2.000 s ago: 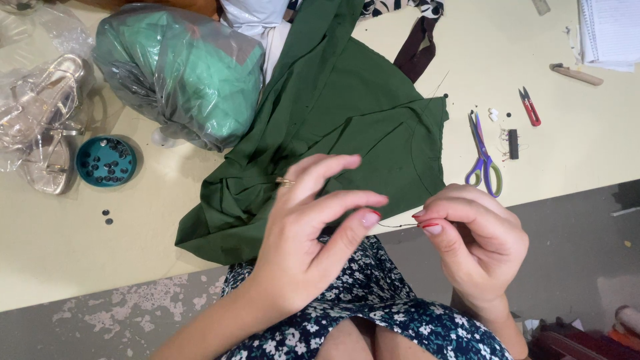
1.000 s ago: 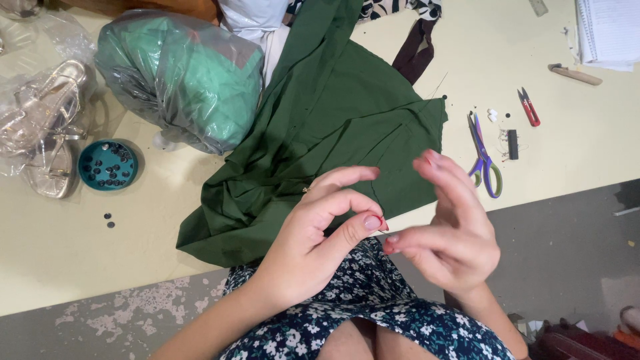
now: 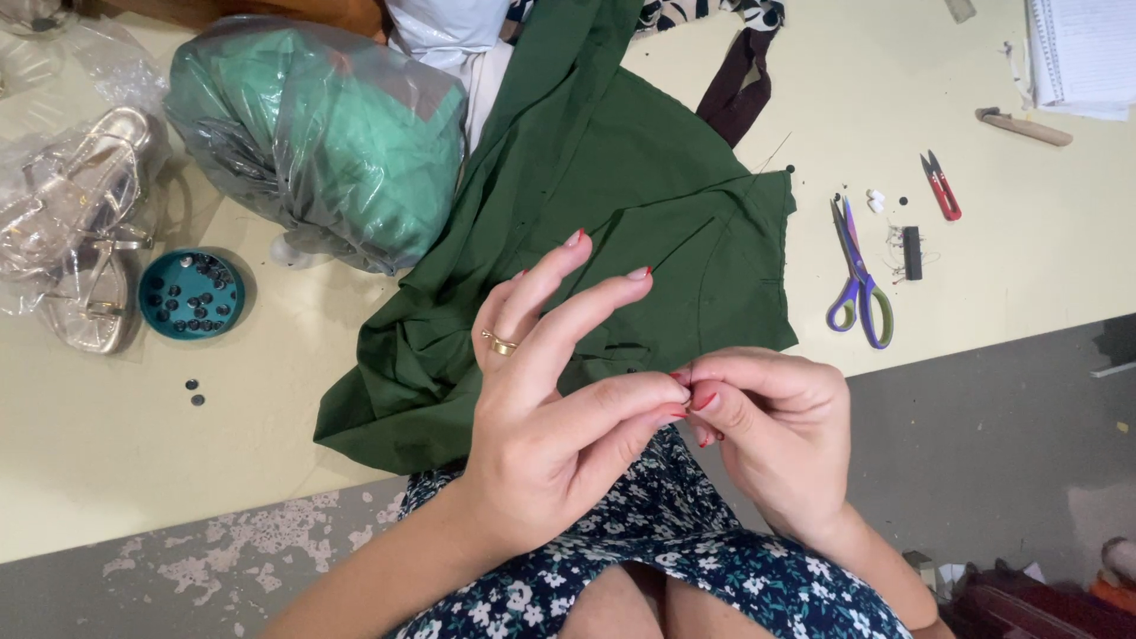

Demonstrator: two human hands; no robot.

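My left hand (image 3: 550, 417) and my right hand (image 3: 772, 417) meet fingertip to fingertip over my lap. Thumb and index finger of each pinch a fine dark thread, of which only a short bit shows; whether a needle is there I cannot tell. The other left fingers are spread, one wearing a ring. Just beyond lies a dark green cloth (image 3: 577, 222) on the table. Purple-and-green scissors (image 3: 859, 284), red thread snips (image 3: 941, 186) and a dark block with pins or threads (image 3: 912, 253) lie to its right. A teal dish (image 3: 191, 333) holds black buttons.
Two loose buttons (image 3: 194, 392) lie near the dish. Sandals in clear plastic (image 3: 89, 293) and a bag of green material (image 3: 328, 142) occupy the left side. A spiral notebook (image 3: 1087, 58) and a small wooden stick (image 3: 1022, 127) lie at the right. The table's edge (image 3: 976, 337) runs before me.
My hands have come together; one second ago the right fingers were raised and spread. Two seconds ago a dark thread showed between the parted hands.
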